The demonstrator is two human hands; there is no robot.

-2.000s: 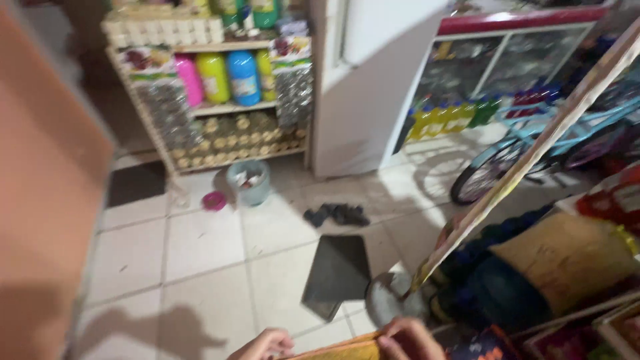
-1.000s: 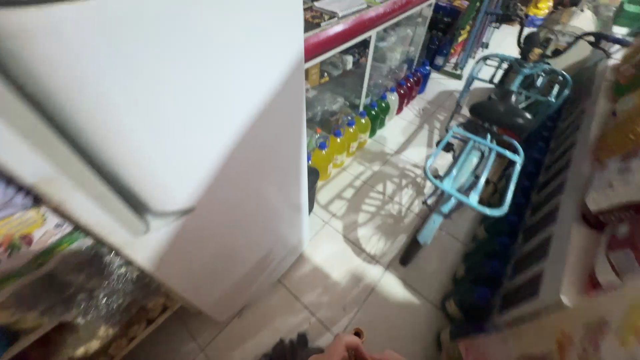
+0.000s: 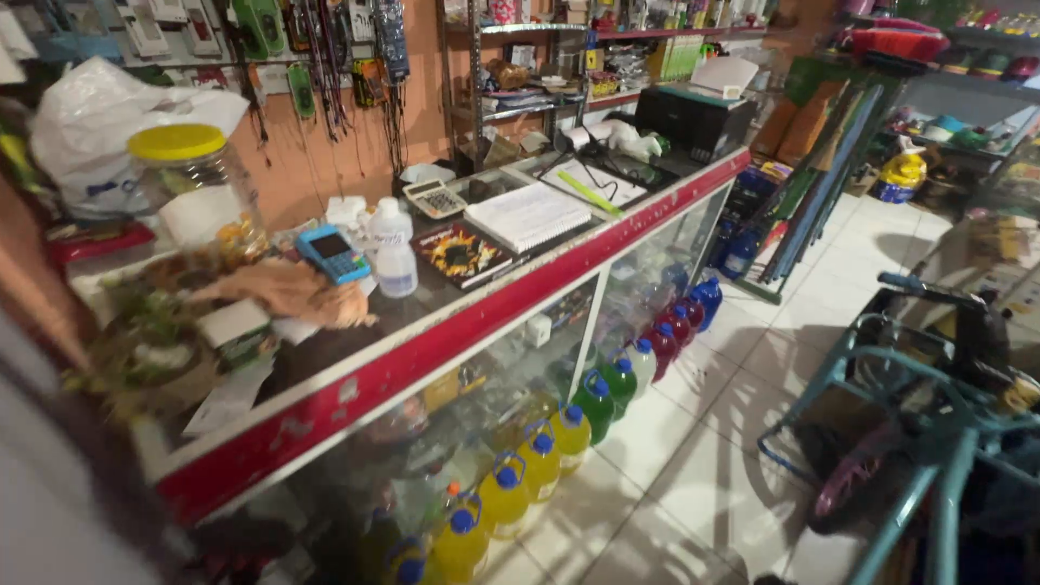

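Observation:
Neither of my hands shows in the head view now, so what they hold or touch is hidden. A glass counter with a red front edge (image 3: 487,321) crosses the view. On its top lie a blue card payment terminal (image 3: 333,253), a white plastic bottle (image 3: 392,248), a calculator (image 3: 435,200), a dark book with a flower cover (image 3: 461,253) and an open spiral notebook (image 3: 528,215). A clear jar with a yellow lid (image 3: 177,142) stands at the left, behind a crumpled orange-brown cloth (image 3: 284,291).
Jugs of coloured liquid (image 3: 508,496) line the floor along the counter's foot. A light blue bicycle (image 3: 918,479) stands at the right. Long poles or rolls (image 3: 825,195) lean beyond the counter's far end. A black printer (image 3: 695,122) sits on the counter's far part.
The view has swung from the floor, shelf and white refrigerator to the counter. My hands, seen at the bottom edge earlier, one near an orange-yellow item, are out of view.

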